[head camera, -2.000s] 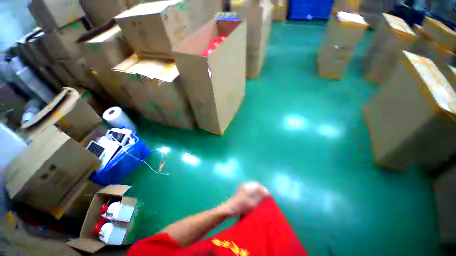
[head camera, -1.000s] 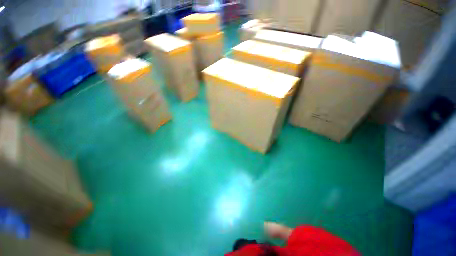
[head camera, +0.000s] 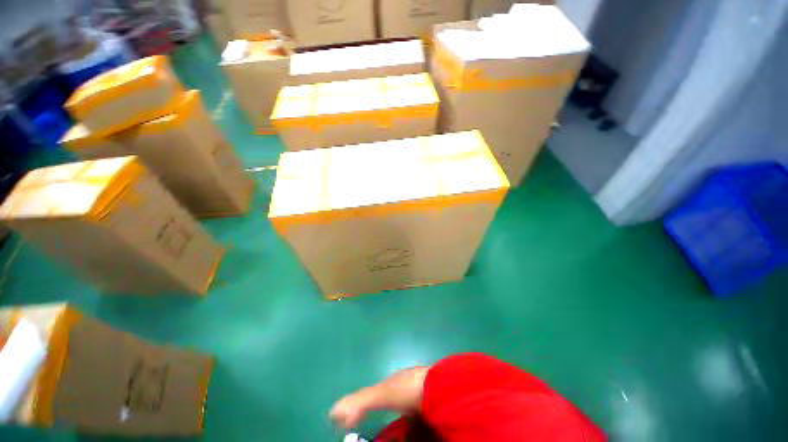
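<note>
A large brown carton [head camera: 389, 250] with yellow-orange tape round its top edge stands upright on the green floor in front of me. My right hand [head camera: 350, 411] is low at the bottom centre, small and blurred, at the end of a bare forearm and red sleeve. It is apart from the carton. A small white thing shows just below the hand at the picture's edge; I cannot tell whether it is held. My left hand is not in view.
More taped cartons stand at the left [head camera: 160, 233] and lower left [head camera: 147, 384]. Others stand behind the front carton, one with white sheets [head camera: 518, 39] on top. A blue crate [head camera: 726, 229] is at the right, beside a pale wall or pillar [head camera: 683, 129].
The view has swung right and moved closer to the taped cartons. The open cartons and the blue crate of white units have left view. The blue crate at the right shows more fully.
</note>
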